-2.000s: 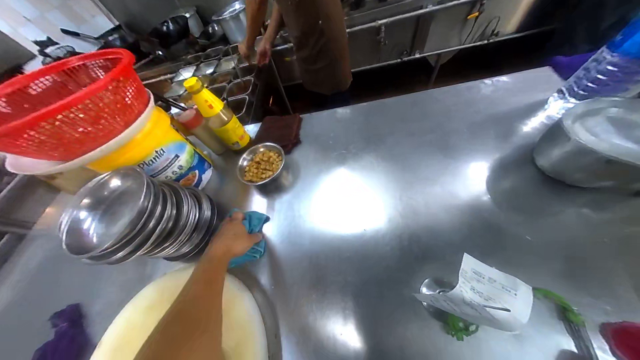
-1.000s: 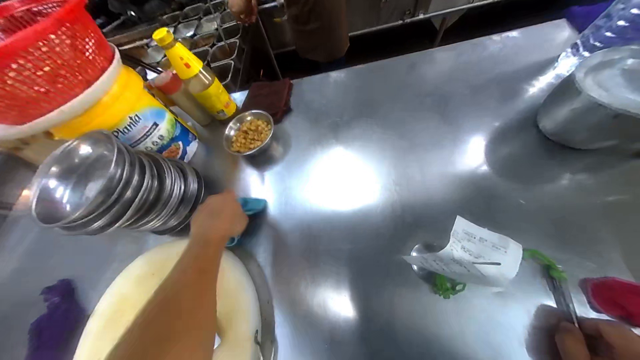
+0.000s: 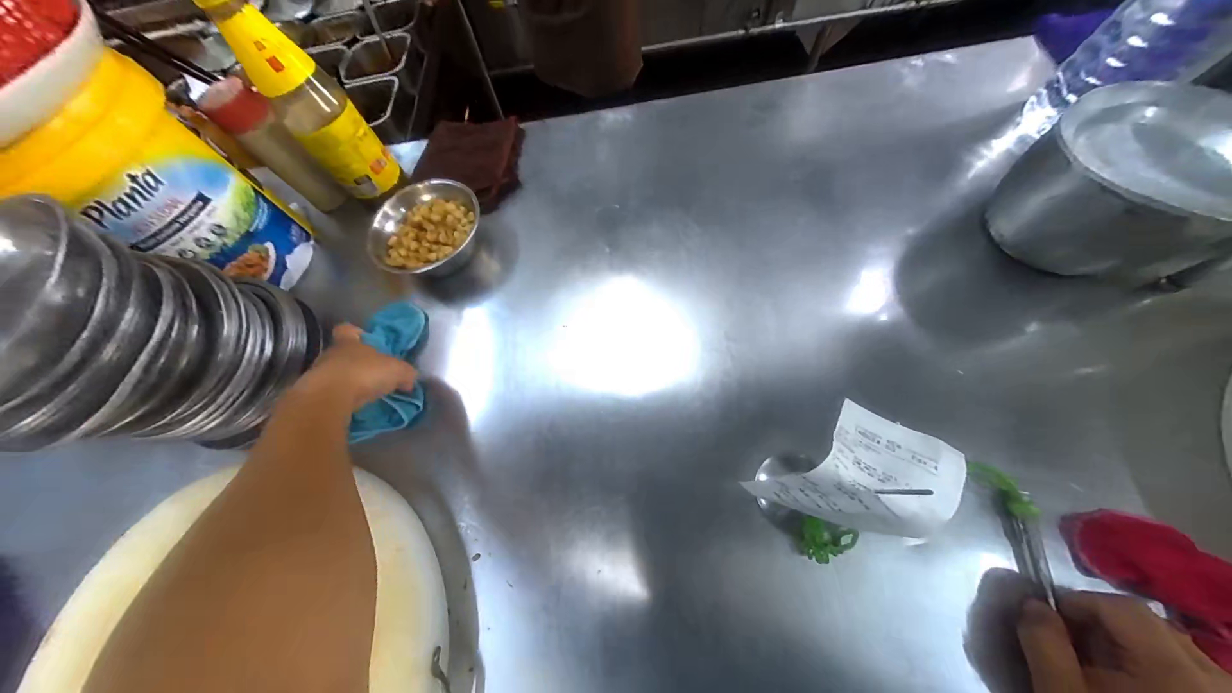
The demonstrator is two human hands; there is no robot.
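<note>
My left hand [image 3: 361, 371] grips a blue cloth [image 3: 390, 414] on the steel worktop, right of a stack of metal bowls [image 3: 164, 337]. At the lower right my right hand [image 3: 1107, 640] holds metal tongs [image 3: 1030, 553], their tips at a strip of green vegetable [image 3: 1006, 491]. Left of the tongs, a printed paper slip [image 3: 881, 472] lies partly over a small metal dish or spoon [image 3: 775, 472]. Chopped greens [image 3: 825, 539] sit just below the slip. A red cloth [image 3: 1145, 563] lies beside my right hand.
A round white board [image 3: 409, 568] lies under my left forearm. Farther back stand a metal bowl of golden-brown pieces [image 3: 428, 234], a yellow Planta tub [image 3: 125, 125], a yellow-labelled bottle [image 3: 313, 106] and a folded brown cloth [image 3: 469, 159]. A lidded metal pot [image 3: 1107, 183] stands at the right.
My right hand has come into view at the lower right, with the tongs in it. My left hand stays on the blue cloth. The view has shifted a little.
</note>
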